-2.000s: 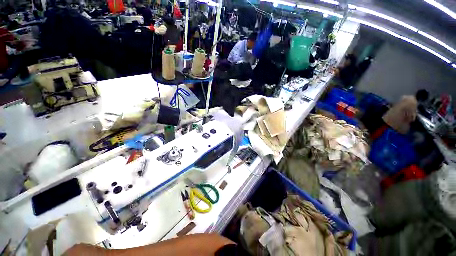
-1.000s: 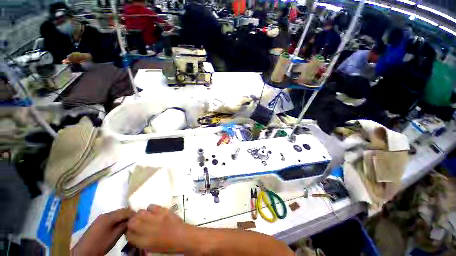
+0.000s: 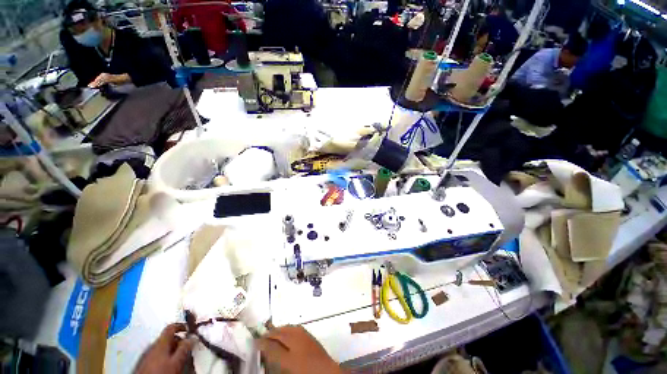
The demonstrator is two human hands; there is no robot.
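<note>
A piece of white and tan cloth (image 3: 210,272) lies on the table left of the needle area, its near end bunched at the bottom edge. My left hand (image 3: 167,353) grips the left side of this bunched end, where a dark strip shows. My right hand (image 3: 295,350) holds its right side; its fingertips are partly hidden by the cloth. The white sewing machine (image 3: 395,226) stands to the right, with its presser foot (image 3: 313,279) beyond my right hand.
Yellow and green shears (image 3: 404,295) and snips (image 3: 377,294) lie before the machine. A black phone (image 3: 242,204) lies behind the cloth. Folded tan panels (image 3: 110,223) are at left, more pieces (image 3: 591,235) at right. A blue crate (image 3: 550,350) is below the table. A masked person sits at upper left.
The view has shifted slightly. My hands have moved apart and lower, and the near end of the cloth is now spread between them, showing the dark strip.
</note>
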